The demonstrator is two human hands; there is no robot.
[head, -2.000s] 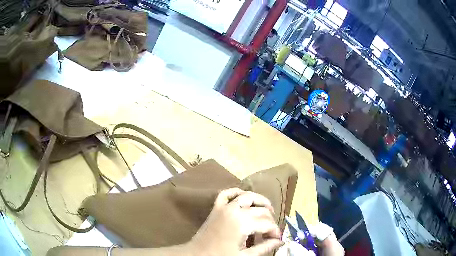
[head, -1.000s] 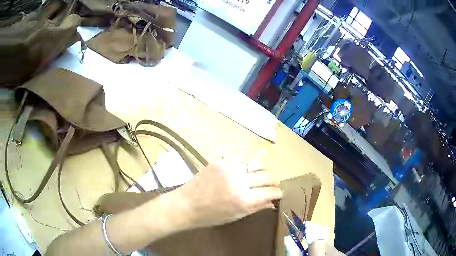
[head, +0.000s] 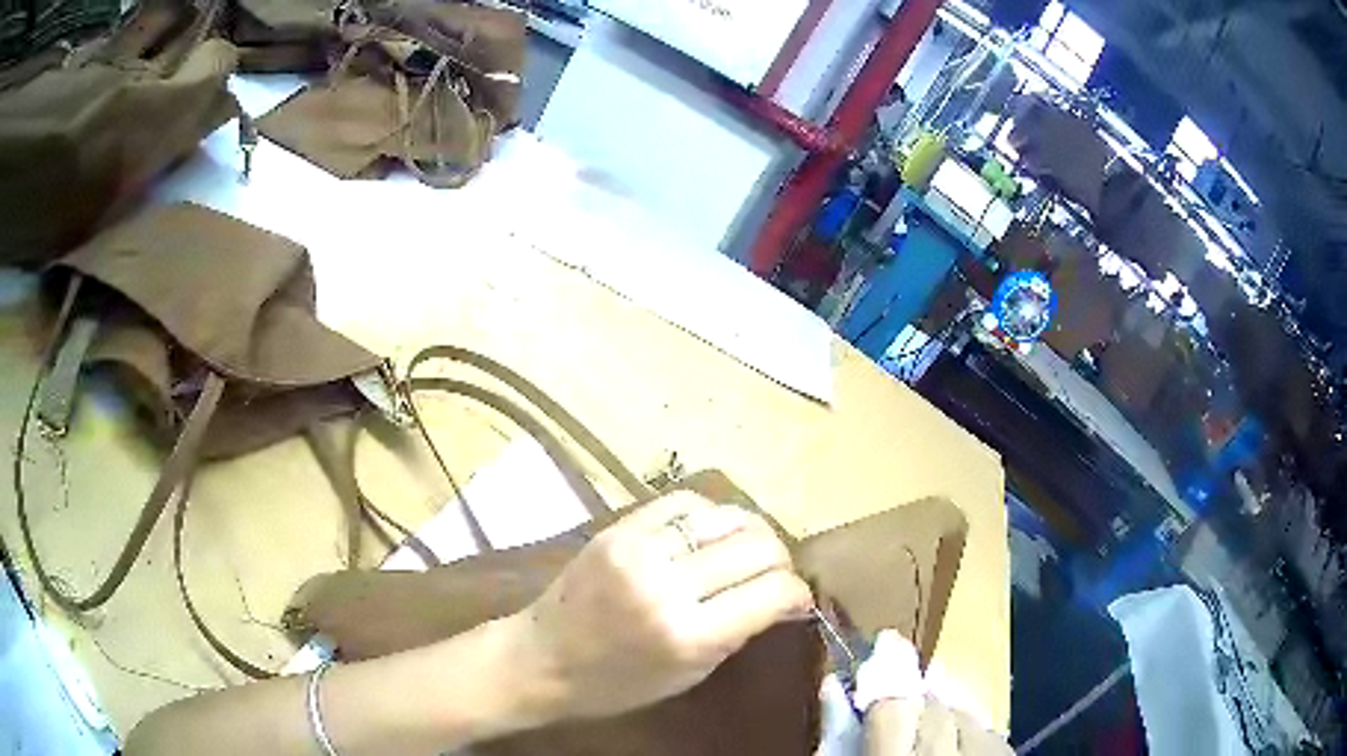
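Note:
A brown tote bag (head: pixel 872 569) lies at the front of the table, its body running under my forearm. My left hand (head: pixel 665 591), with a ring and a bracelet, has its fingers closed on the bag's edge near the centre. My right hand (head: pixel 901 702), with white finger wraps, is partly cut off by the lower edge. It holds thread snips (head: pixel 836 638), whose blades point up and left at the edge beside my left fingertips. A dark thread hangs on the bag's right part.
Another brown bag (head: pixel 222 296) with long straps lies at the left. More brown bags (head: pixel 399 96) are heaped at the far left. A white sheet (head: pixel 709 318) lies along the table's far edge. A red pipe (head: pixel 842 133) and a fan (head: pixel 1022 306) stand beyond.
The snips have moved from the bag's right part to the edge by my left fingertips. My left hand has shifted along the bag. The camera view has turned slightly.

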